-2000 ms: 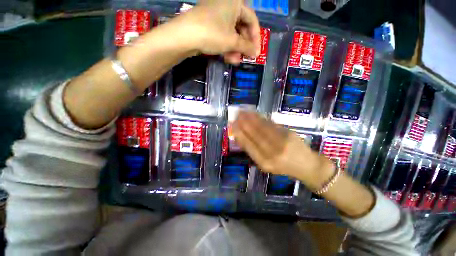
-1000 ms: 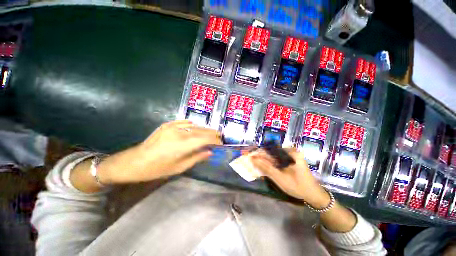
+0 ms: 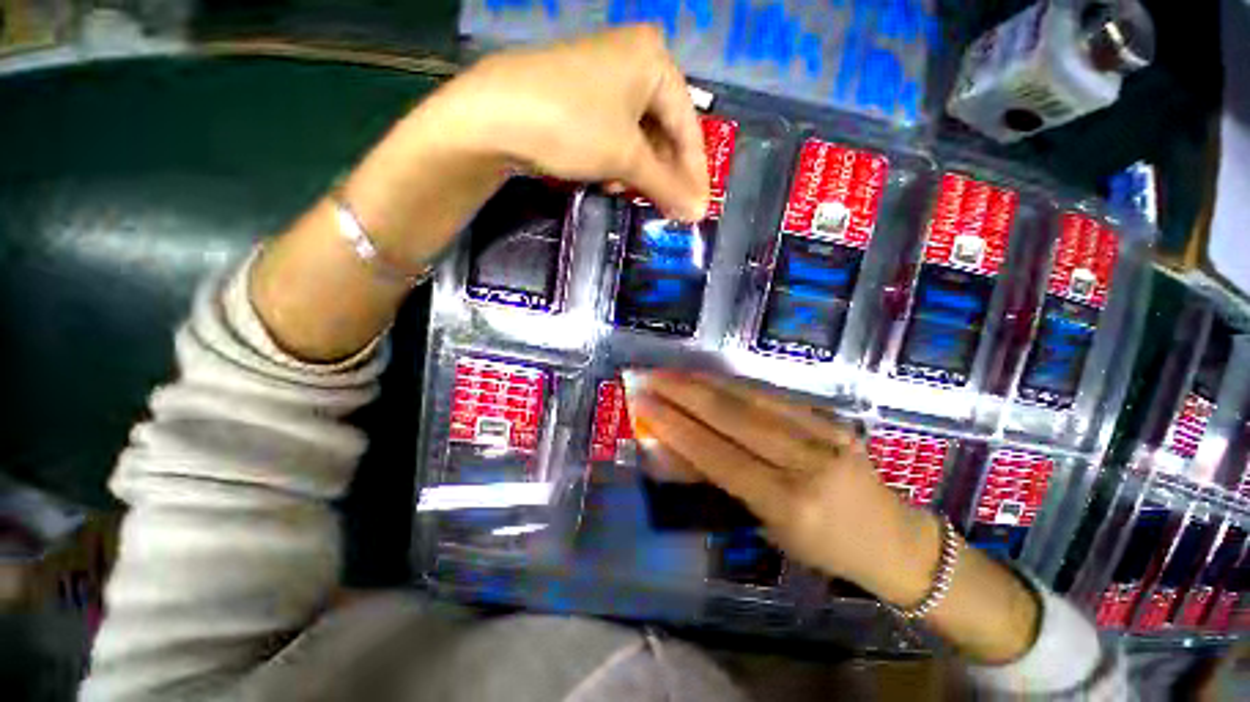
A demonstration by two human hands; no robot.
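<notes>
A clear blister tray (image 3: 747,368) holds red-and-black display modules in two rows. My left hand (image 3: 590,130) reaches over the back row, fingertips pinched at the upper edge of blue-printed film (image 3: 672,247) over a module's black screen. The fingertips hide part of its red end. The module to its left (image 3: 521,254) shows a plain dark screen, its red end hidden by my wrist. My right hand (image 3: 809,480) is over the front row, just below that module, gripping a small dark card (image 3: 685,502) with an orange edge near the fingertips.
A film sheet with blue marks (image 3: 823,62) lies beyond the tray. A whitish bottle with a metallic top (image 3: 1042,76) stands at back right. Another filled tray (image 3: 1165,514) is at right. Clear film with blue print (image 3: 624,549) overlaps the tray's near edge.
Since one second ago, my left hand has moved up from the near edge to the back row, and blue print now shows on the second module. My right hand has shifted toward mid-tray. The view has shifted.
</notes>
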